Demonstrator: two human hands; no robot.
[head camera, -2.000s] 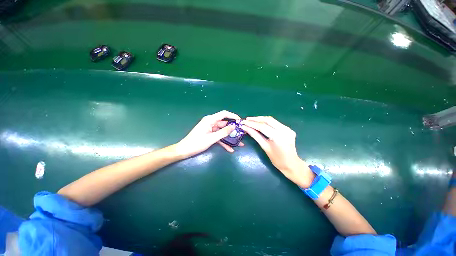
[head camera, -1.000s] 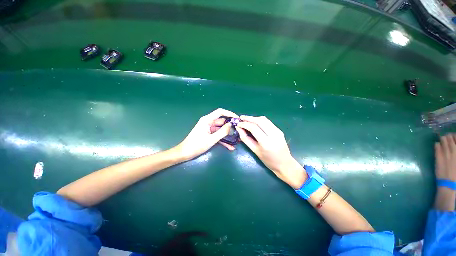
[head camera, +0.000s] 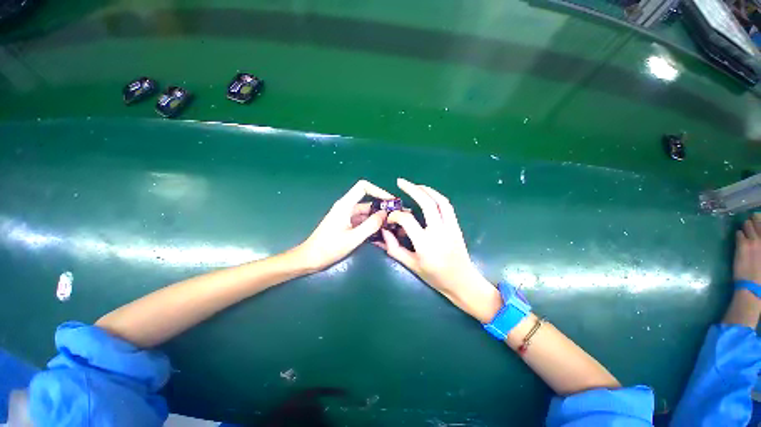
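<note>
A small black device unit (head camera: 389, 206) is held between my two bare hands above the green worktop at the centre. My left hand (head camera: 340, 229) grips its left side with thumb and fingers. My right hand (head camera: 434, 242) has its thumb and a bent finger on the unit's right side, with other fingers raised and spread. A blue wrist strap (head camera: 507, 312) and a thin bracelet (head camera: 531, 334) are on my right wrist. The fingers hide much of the unit.
Three black units (head camera: 173, 101) lie on the conveyor belt (head camera: 375, 67) at the far left, and another unit (head camera: 674, 147) at the far right. A metal post (head camera: 734, 197) stands at the right. A neighbour's hand (head camera: 748, 254) rests at the right edge. A pale scrap (head camera: 65, 286) lies left.
The belt units have shifted left, and one came into view at the right. My right hand has moved lower around the unit, its fingers more spread. A neighbour's hand has appeared at the right.
</note>
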